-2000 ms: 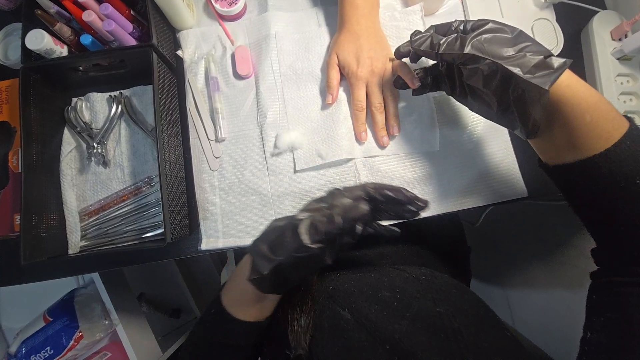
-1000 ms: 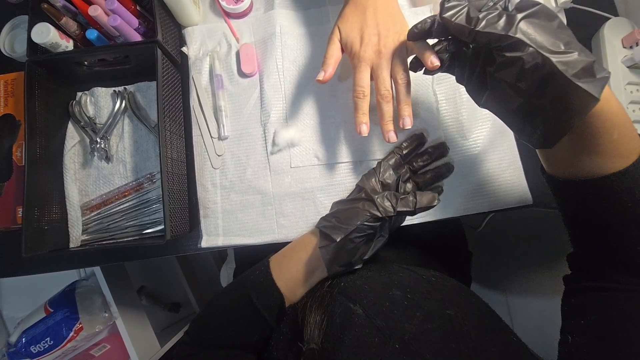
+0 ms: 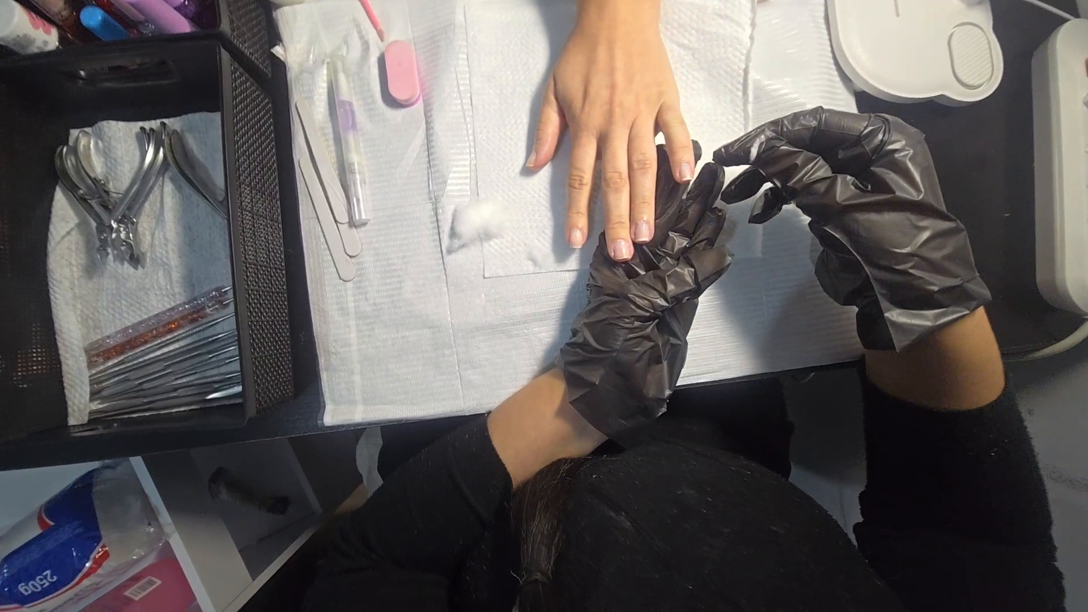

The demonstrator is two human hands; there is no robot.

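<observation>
My left hand (image 3: 650,297), in a loose black disposable glove, lies palm up beneath the fingertips of another person's hand (image 3: 616,127). That hand reaches in from the top edge, palm down, fingers spread. To the right, my right hand (image 3: 850,195), gloved alike, hovers over the paper towel (image 3: 382,357) with bent fingers, its index fingertip beside my left fingertips; I see nothing in it. A cotton piece (image 3: 478,219) rests left of the other person's fingers. Farther left lie two nail files (image 3: 327,200), a clear capped pen (image 3: 349,140) and a pink oval object (image 3: 402,73).
A black basket (image 3: 263,246) at the left holds cuticle nippers (image 3: 115,195) and several thin metal tools (image 3: 170,365). A white device (image 3: 918,47) stands at the upper right, a white power strip (image 3: 1062,170) at the right edge. Packages (image 3: 68,544) lie lower left.
My left hand has moved up under the other person's fingertips. My right hand, at that person's finger one second ago, is now off it and lower.
</observation>
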